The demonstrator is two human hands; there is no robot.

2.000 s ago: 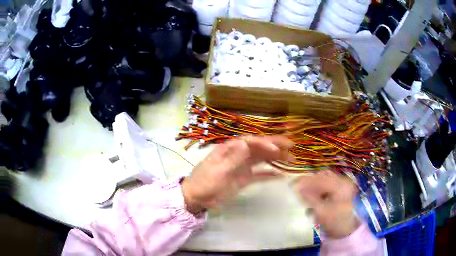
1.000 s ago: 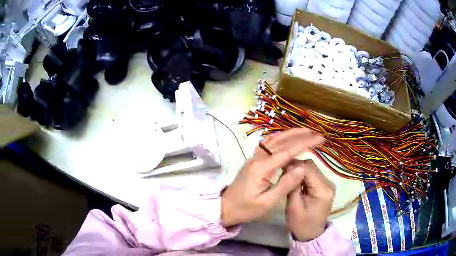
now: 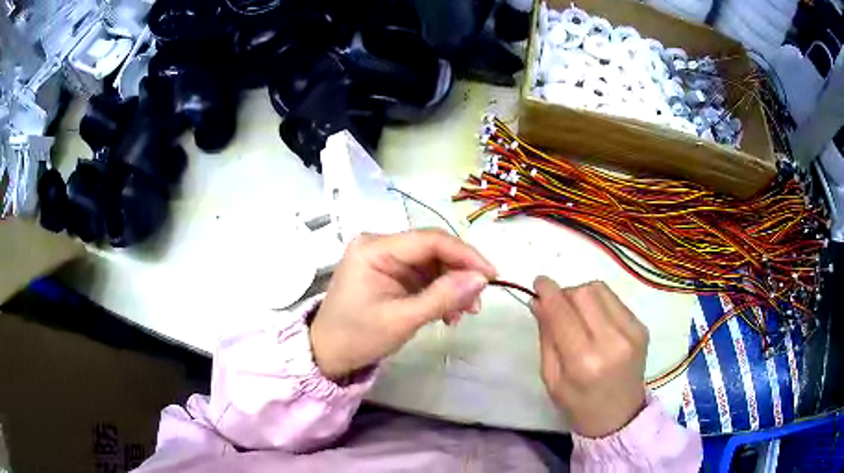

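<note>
A thin wire harness (image 3: 511, 287) runs between my two hands. My left hand (image 3: 398, 300) pinches its dark end between thumb and forefinger. My right hand (image 3: 592, 356) holds it farther along, and a coloured length comes out below that hand towards the right. A white bracket housing (image 3: 356, 189) stands on the table behind my left hand, partly hidden by it. A thin loose lead (image 3: 428, 205) runs from the housing down towards my hands. A bundle of red, yellow, orange and black wire harnesses (image 3: 648, 217) lies beyond my right hand.
An open carton (image 3: 648, 139) of round white parts (image 3: 601, 69) stands behind the bundle. Black camera head shells (image 3: 342, 74) are heaped at the back left, white brackets (image 3: 93, 46) at far left. A large carton (image 3: 83, 397) is lower left, a blue basket (image 3: 750, 443) lower right.
My hands have moved apart, with the wire now stretched between them. My left hand has moved left, in front of the white bracket housing.
</note>
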